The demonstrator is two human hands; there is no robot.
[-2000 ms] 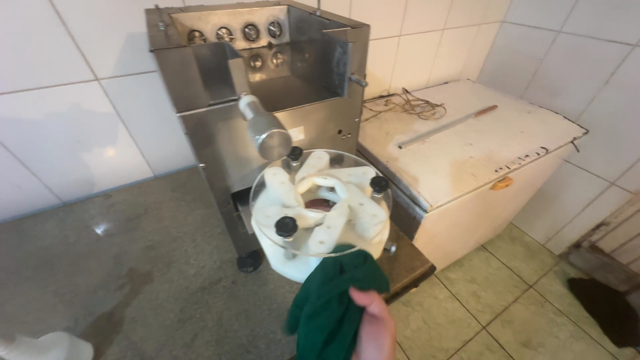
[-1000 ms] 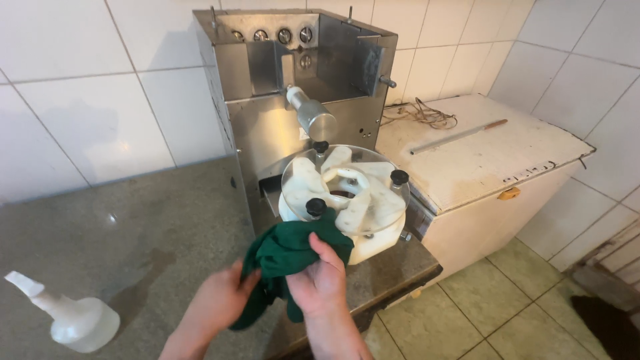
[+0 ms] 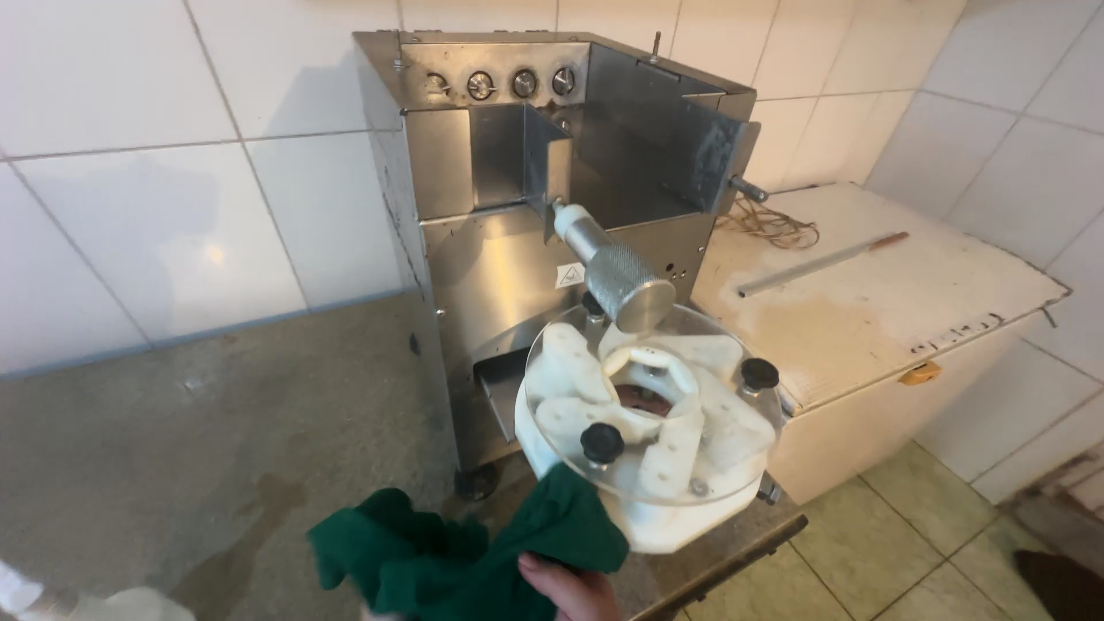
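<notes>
A green cloth is bunched at the bottom centre, with my right hand closed on its right part. Only a blurred sliver of my left hand shows under the cloth's left part; its fingers are hidden. The cloth's upper tip meets the near edge of a round unit with white plastic segments under a clear disc with black knobs. Behind it stands a stainless steel machine, from which a knurled metal cylinder juts over the disc.
The machine stands on a grey worktop against a tiled wall. A white spray bottle is partly visible at the lower left. On the right, a white chest carries a metal rod and a tangle of wire.
The cloth was bunched between both hands a second ago and now spreads wider to the left. My left hand has mostly dropped out of sight.
</notes>
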